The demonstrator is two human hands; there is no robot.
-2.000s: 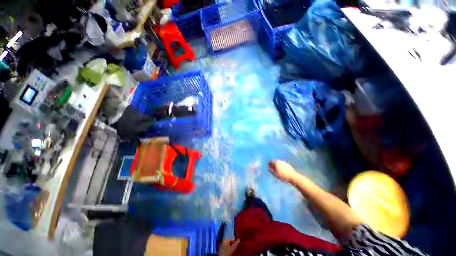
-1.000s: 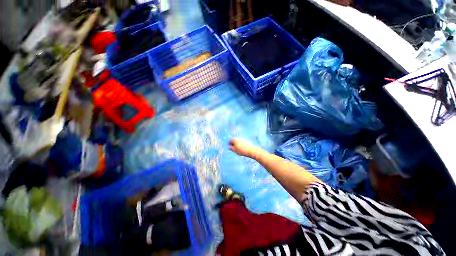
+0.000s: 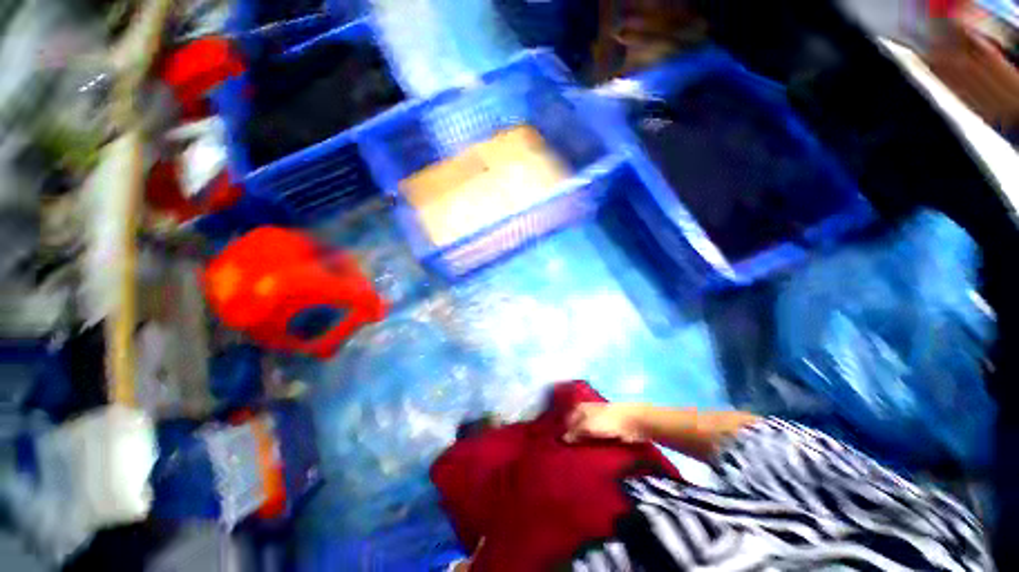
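The dark red lap cloth or apron [image 3: 520, 480] hangs at the bottom middle, over the wearer's front. My right hand [image 3: 603, 422] lies on its upper right edge; the frame is blurred, and I cannot tell whether the fingers grip it. My left hand [image 3: 472, 556] shows only as a small bit of finger at the bottom edge, beside the red cloth. No work piece shows in either hand.
A blue crate with brown cardboard [image 3: 486, 184] stands ahead. Crates with black cloth stand to its right [image 3: 743, 168] and left [image 3: 318, 101]. A red plastic stool [image 3: 293, 293] is at left, a blue plastic bag [image 3: 894, 335] at right. Blue floor [image 3: 559, 318] lies between.
The view has moved forward towards the crates. The near crate at lower left has left the view. My right hand has gone from being stretched out over the floor to the red cloth.
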